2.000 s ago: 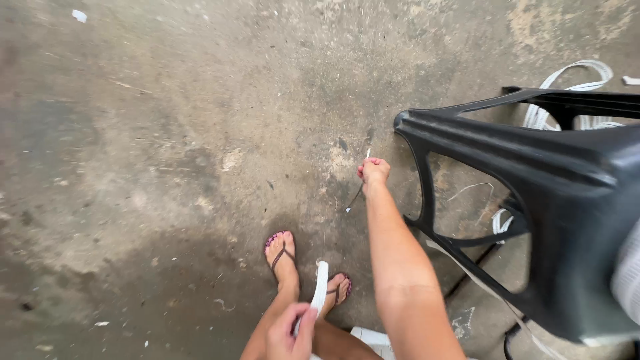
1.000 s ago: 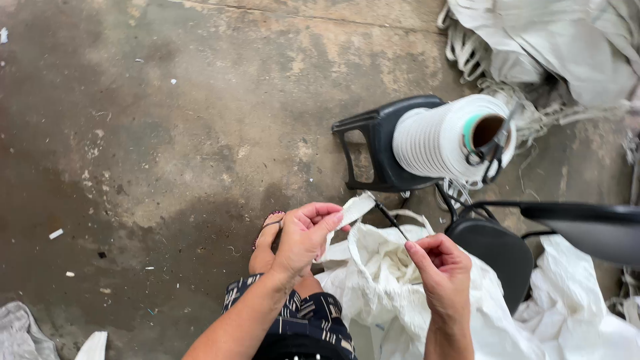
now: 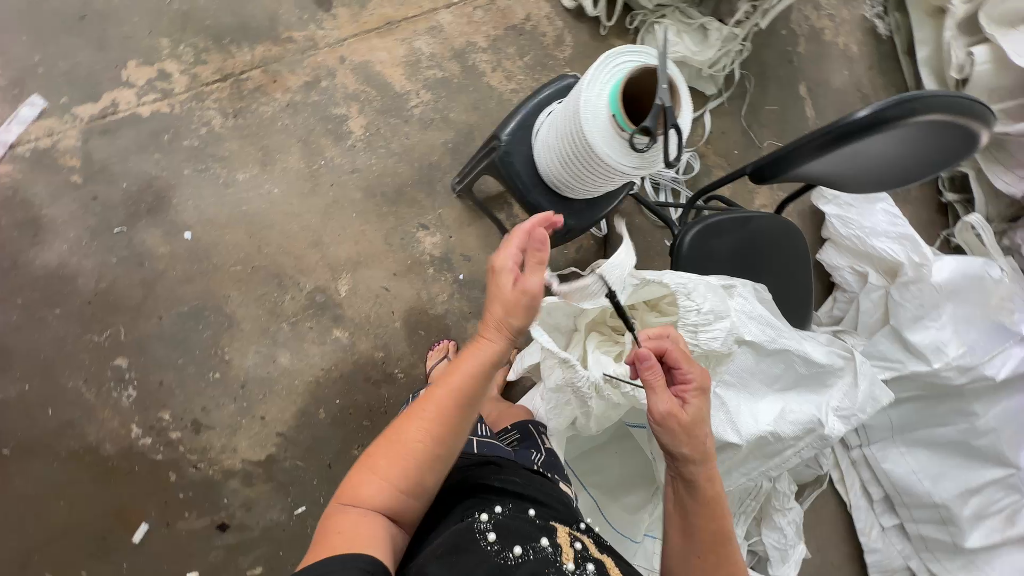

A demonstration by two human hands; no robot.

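Observation:
My right hand (image 3: pixel 670 384) pinches a thin dark metal tool (image 3: pixel 622 316) with a black wrapped middle; its exact kind is unclear. A white woven strap (image 3: pixel 596 280) hangs at the tool's upper end, blurred. To the left, my left hand (image 3: pixel 520 280) is raised with its fingers extended beside the strap's end; nothing shows in its grasp. Below both hands lies a gathered white woven sack (image 3: pixel 744 352). Beyond them, a large spool of white webbing (image 3: pixel 588 136) lies tilted on a black plastic stool (image 3: pixel 520 152), with black-handled scissors (image 3: pixel 662 112) at its core.
A black chair (image 3: pixel 744 256) stands right of the stool, its backrest raised. More white woven sacks (image 3: pixel 944 352) spread along the right side. Tangled white strips (image 3: pixel 688 48) lie behind the spool. Small scraps dot the concrete floor (image 3: pixel 240 264), and my sandalled feet are below my left forearm.
My left hand has come off the white strap it held a second ago, and its fingers have straightened. My right hand still holds the dark tool. The view has shifted widely since two seconds ago.

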